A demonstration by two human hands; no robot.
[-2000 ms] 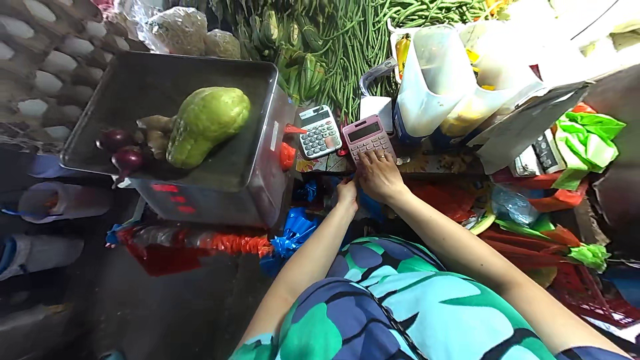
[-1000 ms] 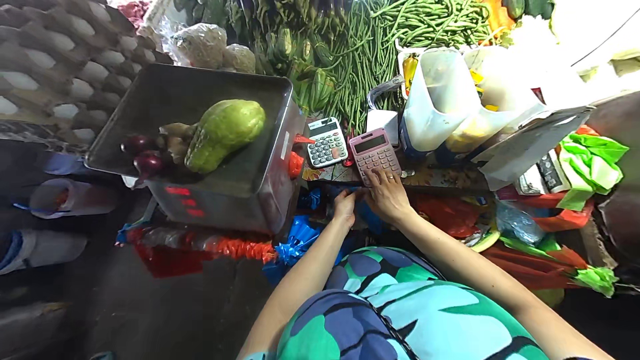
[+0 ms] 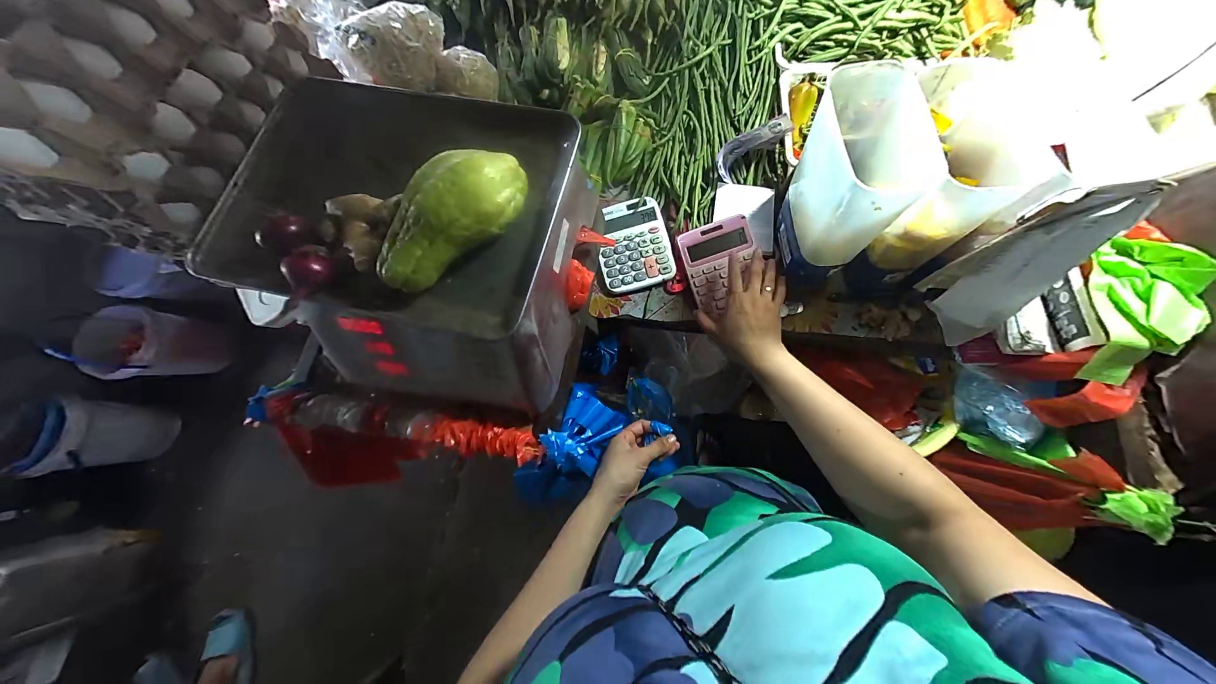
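Observation:
My right hand rests with spread fingers on the keys of a pink calculator on the narrow counter. Beside it on the left lies a white calculator. Lower down, my left hand pinches a blue plastic bag, close to a bunch of blue bags hanging under the counter. On the left, the metal pan of a digital scale holds a green chayote-like or papaya-like fruit, red onions and a piece of ginger.
Egg trays rise at the upper left. Long green beans lie behind the calculators. White plastic containers stand to the right of them. Red bags and green bags fill the right side. A slippered foot shows at the lower left.
My left hand, near the counter's edge below the pink calculator before, has moved down and left to the blue bags. My right hand stays at the pink calculator.

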